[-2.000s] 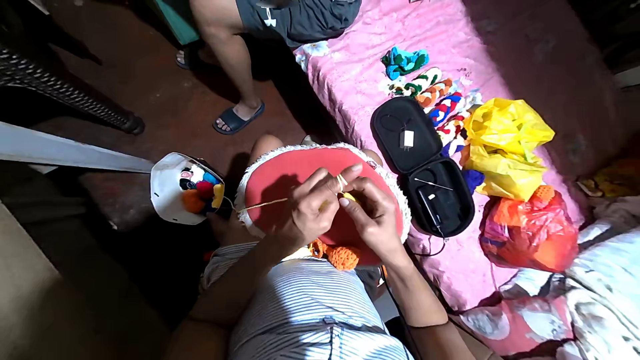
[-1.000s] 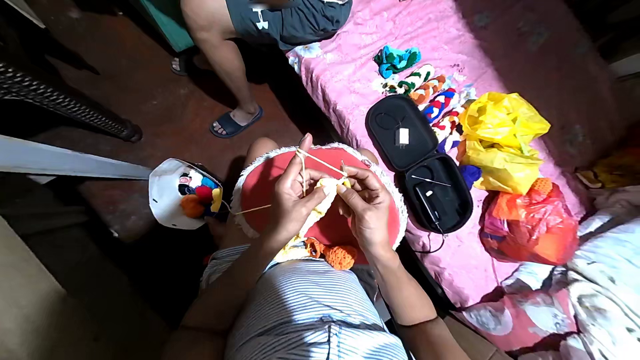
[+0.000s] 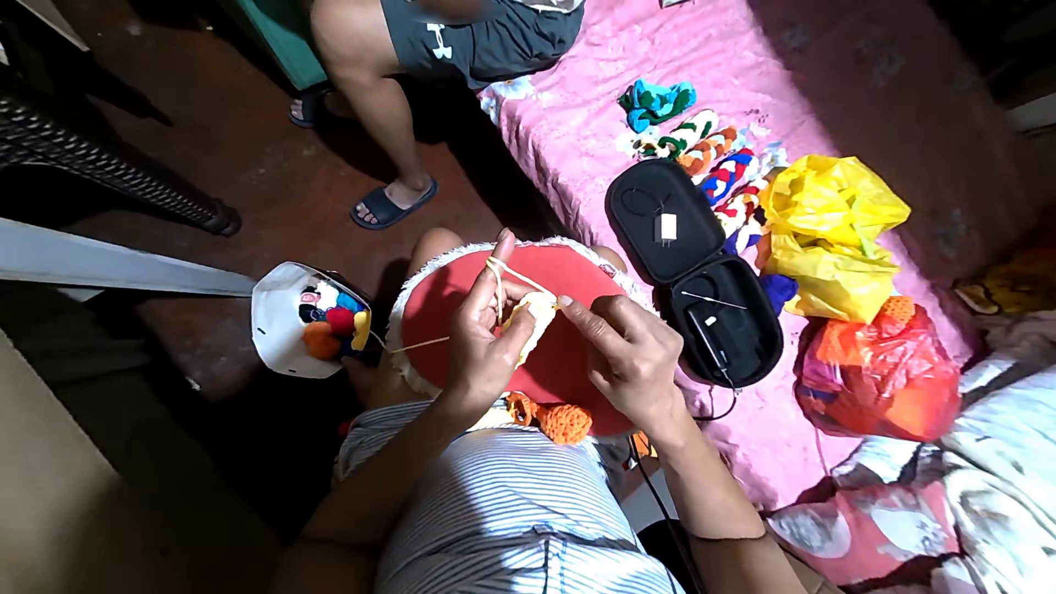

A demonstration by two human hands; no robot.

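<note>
My left hand [image 3: 487, 338] pinches a small pale yellow crocheted piece [image 3: 538, 323], with yellow yarn [image 3: 513, 272] looped over its raised index finger. My right hand [image 3: 635, 355] is closed at the piece's right edge, its index fingertip touching the work; any hook in it is hidden by the fingers. Beneath both hands lies a round red cushion [image 3: 437, 305] with a white fringe, on my lap. Orange crocheted pieces [image 3: 565, 422] rest at its near edge. The yarn runs left toward a white container [image 3: 276, 330] that holds several colored yarn balls [image 3: 340, 320].
On the pink-covered bed [image 3: 561, 148] lie an open black zip case [image 3: 660, 214], braided yarn pieces [image 3: 709, 153], a yellow plastic bag [image 3: 833, 239] and a red plastic bag [image 3: 883, 379]. Another person's leg [image 3: 388, 124] with a slipper [image 3: 394, 205] is beyond the cushion. A cable [image 3: 652, 478] hangs beside my lap.
Two seconds ago my hands were close together over the cushion. My left index finger is now raised with yarn looped on it, and the yellow piece shows plainly. My right hand has moved right since one second ago.
</note>
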